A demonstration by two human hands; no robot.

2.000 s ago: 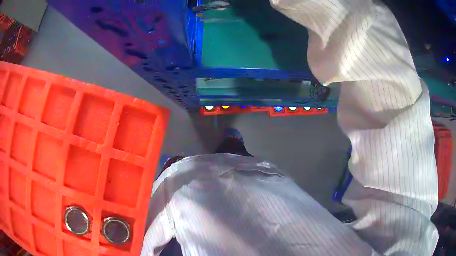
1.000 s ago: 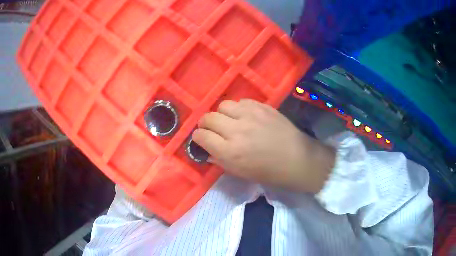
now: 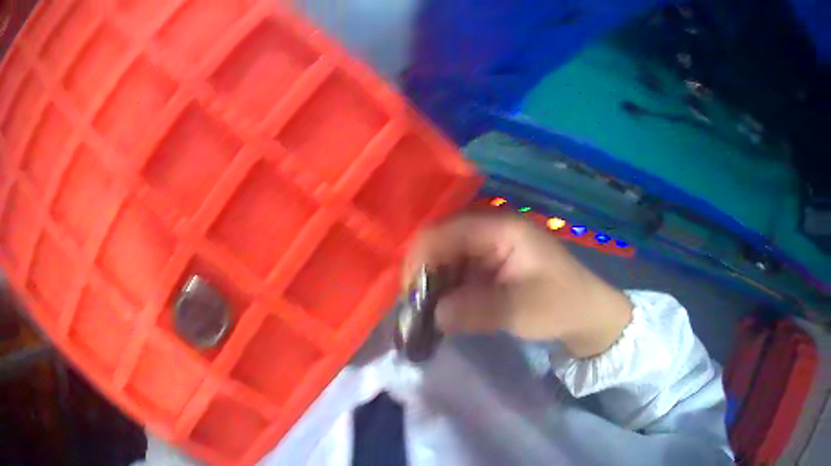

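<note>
The orange-red compartment tray (image 3: 258,134) stands tilted at the left and centre, its square pockets facing me. One round smartwatch (image 3: 202,310) sits in a lower pocket; the other visible pockets are empty. My right hand (image 3: 510,278), bare and blurred, is at the tray's lower right edge. Its fingers grip another round smartwatch (image 3: 417,316), seen nearly edge-on and clear of the pockets. My left hand is not visible.
Blue rack beams with a green shelf mat (image 3: 583,89) are at the upper right. A low row of small lit watches in a red-orange tray (image 3: 597,240) glows under the shelf. Red trays (image 3: 774,391) stand at the lower right. Dark racks are at the lower left.
The tray has come in from the left and then shifted a little down-left. My right hand has come into view, taken the right-hand watch and drawn it off the tray.
</note>
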